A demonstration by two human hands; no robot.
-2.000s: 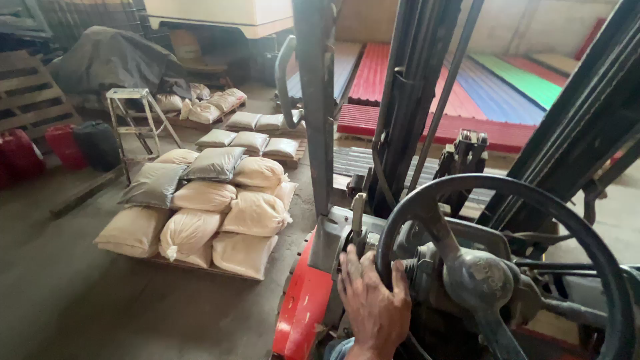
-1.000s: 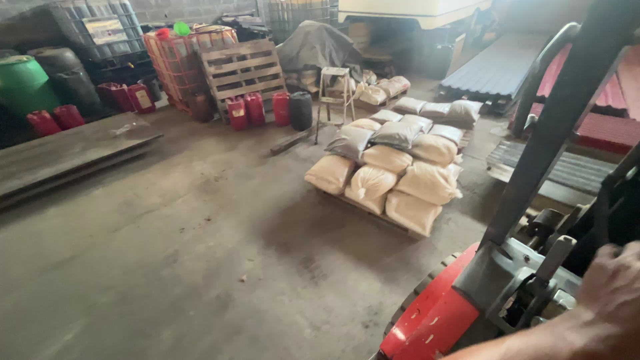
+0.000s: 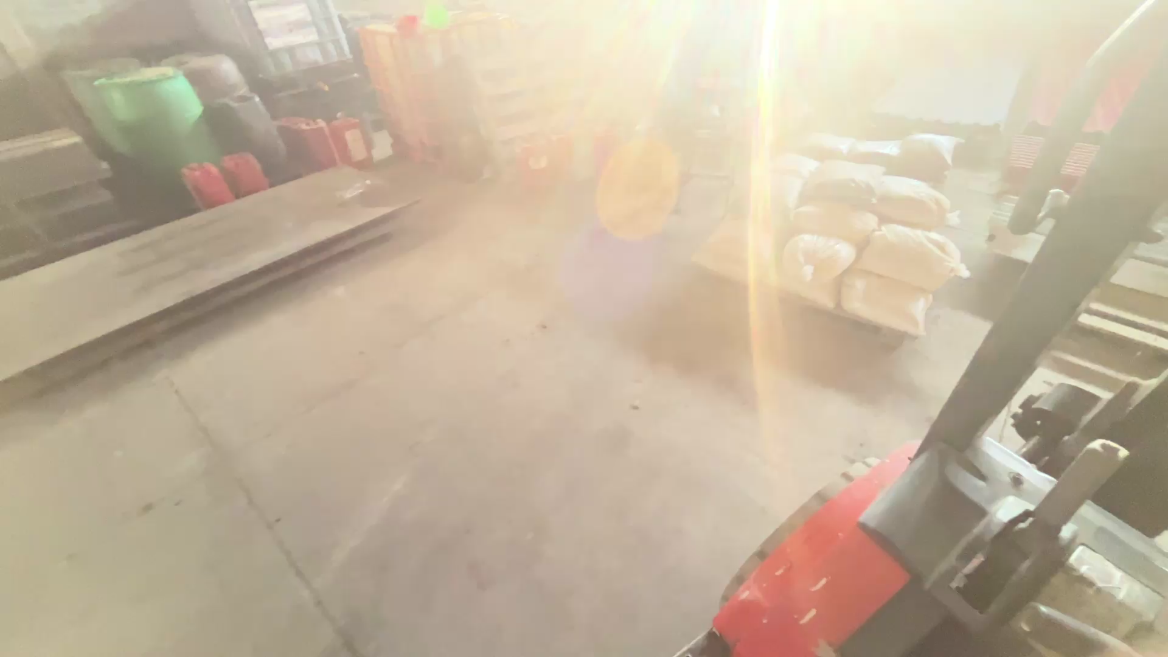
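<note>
Neither of my hands shows in the head view now. At the lower right are the red fender (image 3: 821, 575) of a forklift, its dark upright post (image 3: 1031, 265), and a lever with a worn, light tip (image 3: 1081, 484). Beyond the fender, stacked filled sacks (image 3: 830, 228) rest on a low pallet; glare washes over their left side. The steering wheel is out of view.
Long flat sheets (image 3: 210, 237) lie stacked low at the left. Behind them stand a green drum (image 3: 151, 119), a dark drum (image 3: 242, 128) and red jerrycans (image 3: 310, 141). Concrete floor (image 3: 456, 438) spans the middle. Strong glare hides much of the back.
The view has swung left, away from the steering wheel. A hand seen by the wheel, then near the lever at the right edge, is out of view now. Bright glare has appeared.
</note>
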